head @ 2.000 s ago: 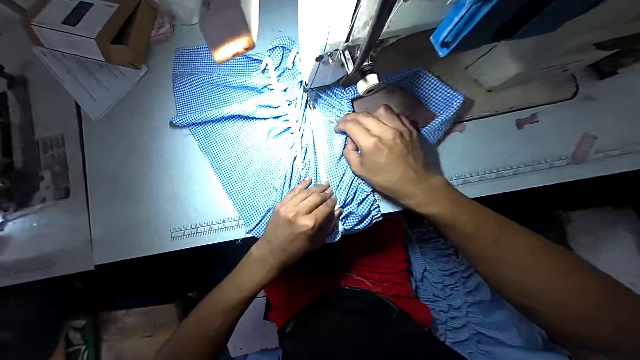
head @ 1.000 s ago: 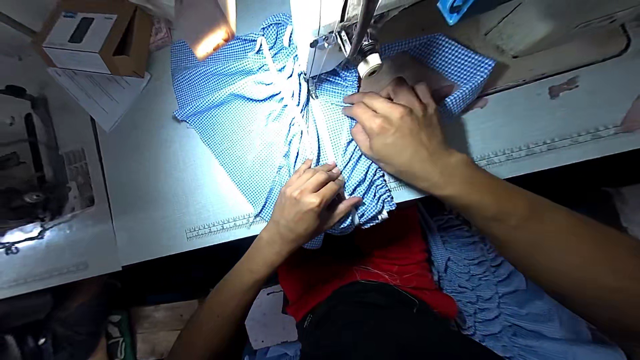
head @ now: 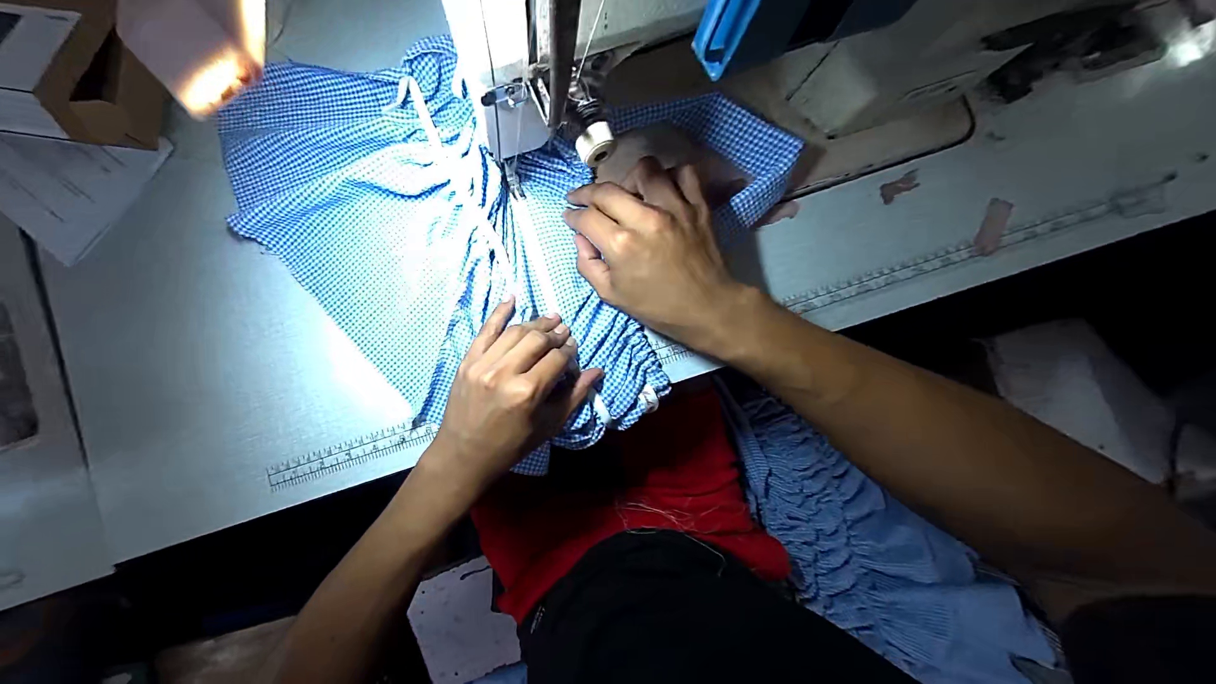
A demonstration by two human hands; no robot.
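Observation:
Gathered blue-and-white checked fabric (head: 332,228) lies across the bed of a sewing machine (head: 508,85), under the presser foot (head: 514,180). A narrow white tape (head: 537,252) runs along the fabric from the foot toward me. My left hand (head: 513,380) rests with bent fingers on the tape and the gathers, below the foot. To the right of the foot, my right hand (head: 655,247) has its fingertips on the fabric, thumb and fingers bunched together. Whether either hand pinches the cloth is hard to tell. Part of the fabric loops behind my right hand.
An open cardboard box (head: 114,95) and a printed paper (head: 76,190) lie at the upper left. Printed ruler strips (head: 351,456) run along the table's front edge. A blue object (head: 760,33) is at the top right. More gathered blue fabric (head: 855,513) hangs beside my lap.
Both hands stay on the fabric, on either side of the tape. The view has shifted somewhat. No other change is plain.

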